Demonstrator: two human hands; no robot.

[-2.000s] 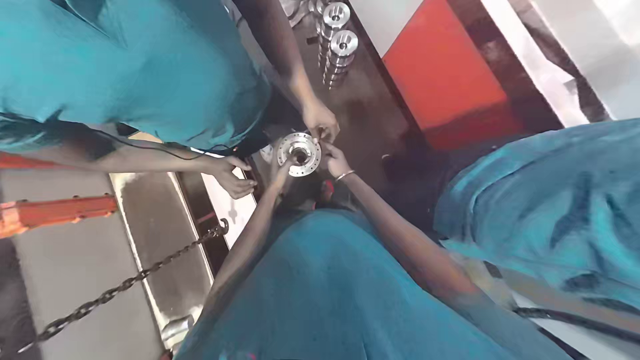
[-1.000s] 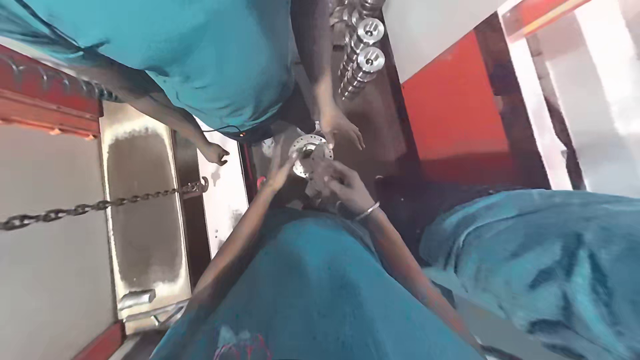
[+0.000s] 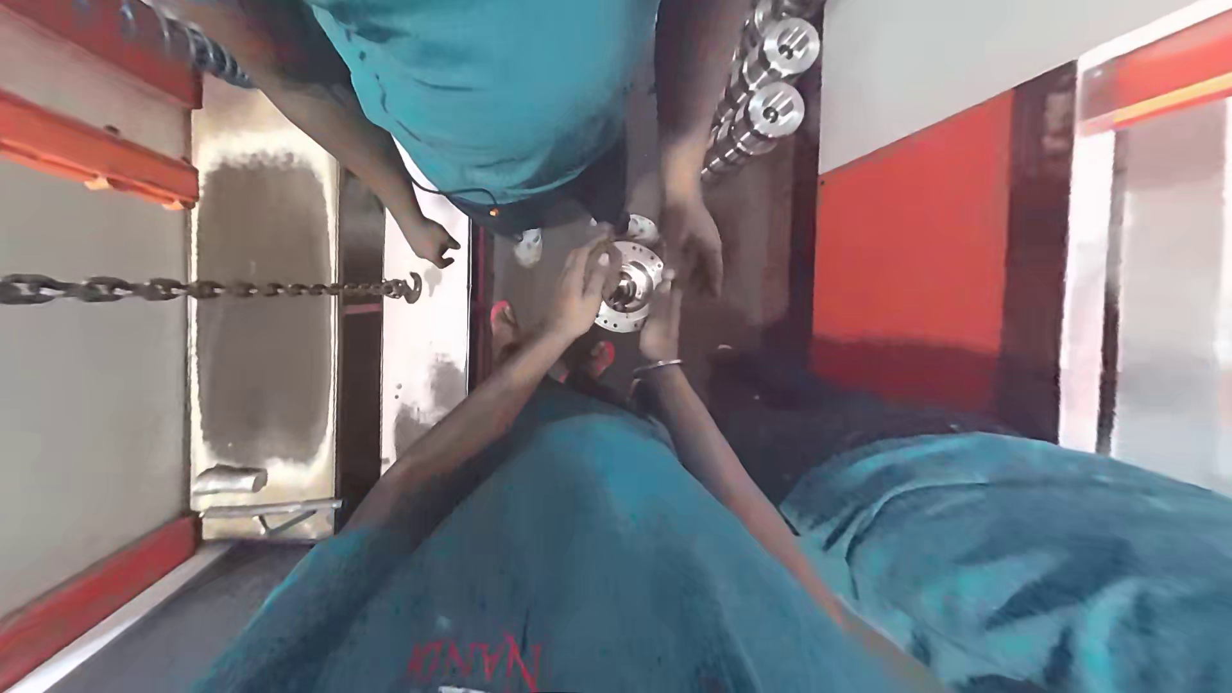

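Between my two hands is a round metal flange (image 3: 630, 313) with a ring of small holes and a hub in its middle. My left hand (image 3: 580, 289) grips its left rim. Along the right rim lies my right hand (image 3: 660, 322), a bangle at its wrist, fingers fairly straight; how firmly it holds cannot be told. Just beyond it hangs a co-worker's hand (image 3: 695, 236), close to the flange. The co-worker's other hand (image 3: 433, 241) is farther left, away from the part.
Stacks of machined metal parts (image 3: 775, 111) stand at the upper right. A chain with a hook (image 3: 409, 287) crosses the left side over a metal tray (image 3: 265, 318). A red panel (image 3: 914, 260) is on the right, with another person's blue garment (image 3: 1020, 558) below it.
My right hand has moved from over the flange's face to its right edge since a second ago. The co-worker's left-side hand has drawn away from the flange compared with two seconds ago.
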